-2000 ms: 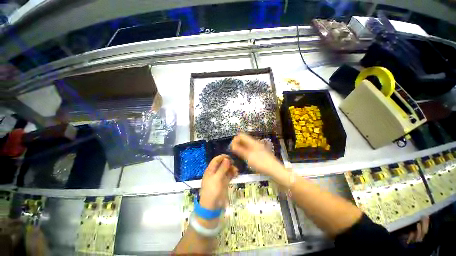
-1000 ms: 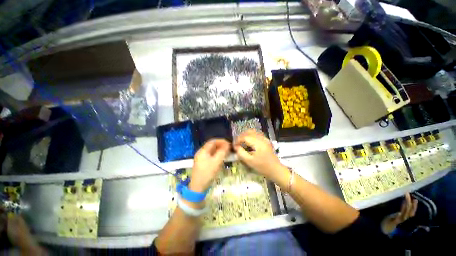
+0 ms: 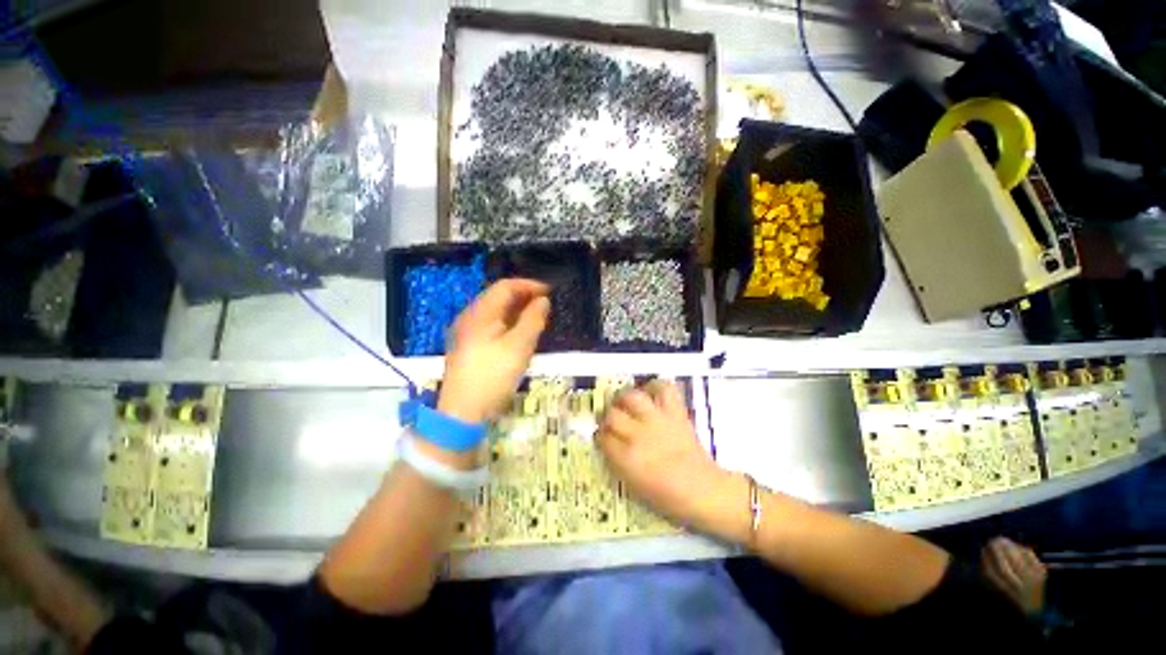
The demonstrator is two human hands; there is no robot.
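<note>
Joined cream-yellow circuit boards (image 3: 527, 480) lie on the rail in front of me. My left hand (image 3: 492, 346), with a blue strap and a pale band at the wrist, is over the edge between the blue-component bin (image 3: 441, 297) and the dark middle bin (image 3: 567, 307). Its fingertips are bent together; whether they hold a part is too small to tell. My right hand (image 3: 652, 448) is low over the right part of the boards, fingers curled down at them; its fingertips are partly hidden. The bin of silver-grey components (image 3: 643, 302) is just behind it.
A shallow tray of loose leaded components (image 3: 450, 128) stands behind the bins. A black bin of yellow blocks (image 3: 785, 243) and a tape dispenser (image 3: 953, 230) are at right. More boards (image 3: 953, 441) lie right and left (image 3: 160, 467). A blue cord (image 3: 345, 335) runs left. A neighbour's hand (image 3: 1014, 572) shows lower right.
My hands were close together and have moved apart: the left is now at the middle bin, the right lower over the boards. The camera view has shifted.
</note>
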